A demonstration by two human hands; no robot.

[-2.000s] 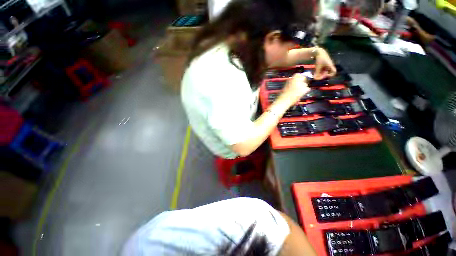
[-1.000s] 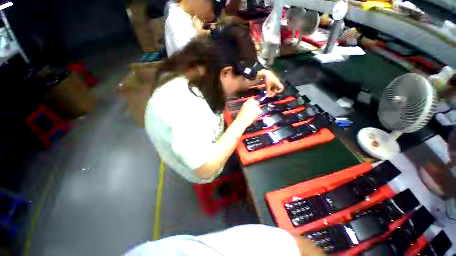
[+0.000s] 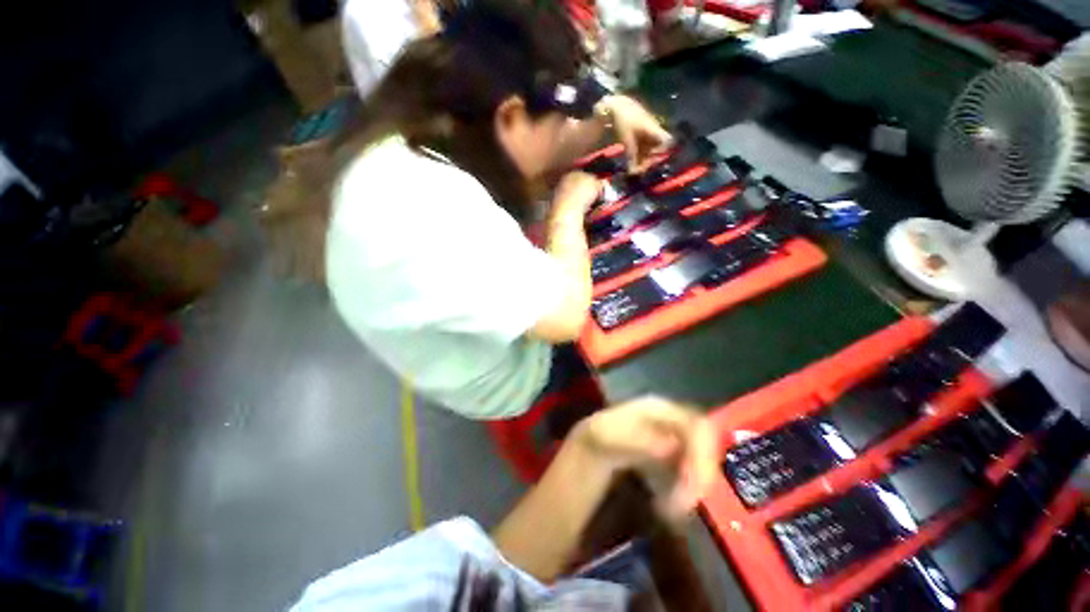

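Observation:
A red foam tray (image 3: 747, 526) lies at the lower right. Open black flip phones (image 3: 825, 540) lie across it, white-marked keypads at the left and glossy lids at the right. My left hand (image 3: 669, 445) is raised beside the tray's upper left corner, blurred, with bent fingers. I cannot tell whether it holds anything. My light sleeve (image 3: 418, 574) shows at the bottom edge. My right hand is not in view.
A person in a pale shirt (image 3: 418, 263) sits ahead, both hands over another red phone tray (image 3: 717, 299). A white fan (image 3: 1004, 150) stands behind the trays. A red stool (image 3: 520, 442) is under the bench. Another person is partly visible beyond.
My left forearm and hand have come into view, bent up beside the near tray; before, only my sleeve and part of the arm showed. The view has swung right toward the bench.

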